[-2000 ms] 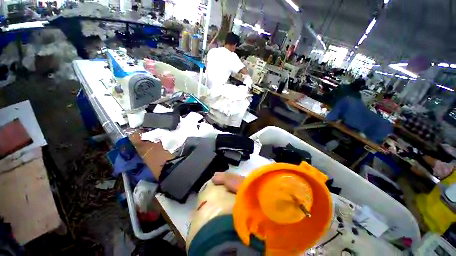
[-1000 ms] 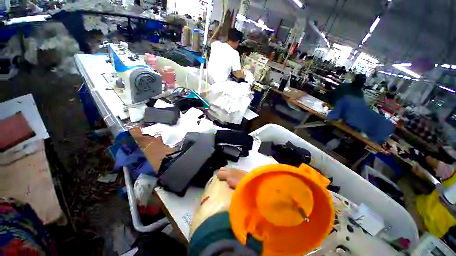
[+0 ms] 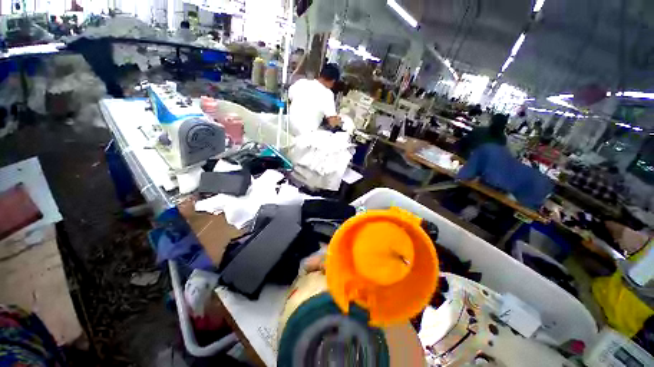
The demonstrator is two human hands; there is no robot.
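A large bottle (image 3: 331,333) with a cream and green body is close to the camera at the bottom centre, tilted. Its orange cap (image 3: 380,251) faces me. Fingertips (image 3: 313,262) show at the bottle's far left side and run behind the cap; they look like my right hand, gripping it. Most of that hand is hidden. My left hand is not in view. Behind the bottle, a bundle of grey and black cut pieces (image 3: 262,254) lies on the white table beside crumpled white fabric (image 3: 251,203). The cream sewing machine head (image 3: 459,326) is partly hidden at the lower right.
A white tub (image 3: 502,261) with black pieces runs behind the machine. A blue and white neighbouring machine (image 3: 188,129) stands at the upper left. A person in white (image 3: 310,104) is beyond it. A control box (image 3: 617,351) is at the lower right corner.
The orange cap has moved left and up in the picture and looks smaller. More of the bottle's green part and of the machine head shows. The view has shifted slightly.
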